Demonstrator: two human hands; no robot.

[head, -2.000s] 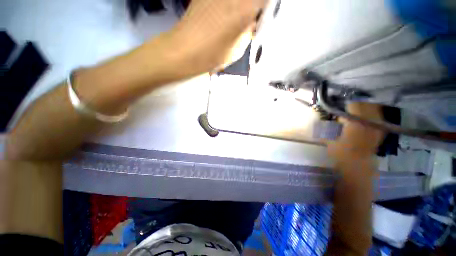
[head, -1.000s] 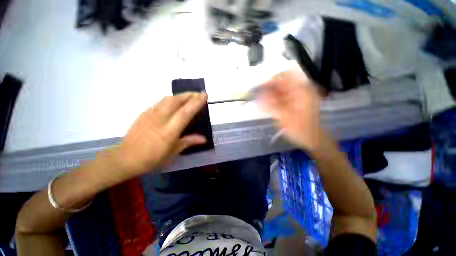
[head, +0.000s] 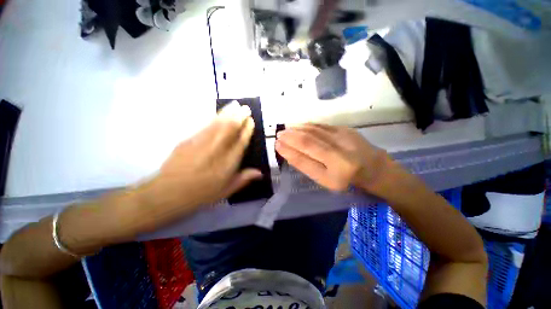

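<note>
A black rectangular panel (head: 257, 163) lies flat at the table's front edge. My left hand (head: 211, 154) rests on it, fingertips near its upper end. My right hand (head: 329, 154) presses its fingertips on a narrow black strip (head: 280, 145) just right of the panel, with a small gap between them. A pale grey ribbon-like piece (head: 275, 205) hangs from below the strip over the table edge. The needle area of the sewing machine (head: 278, 45) is above both hands, blurred; a ribbed dark knob and grey part (head: 331, 83) sit right of it.
Black strips (head: 456, 72) lie on the bed at right. Black cut pieces with pointed shapes (head: 115, 21) lie upper left, and a black piece (head: 7, 136) at far left. Below the table are a blue crate (head: 389, 247) and a red crate (head: 169, 271).
My right hand has moved from the machine area to beside the panel and now presses a narrow strip. My left hand came down onto the black panel and has stayed on it. The view has shifted.
</note>
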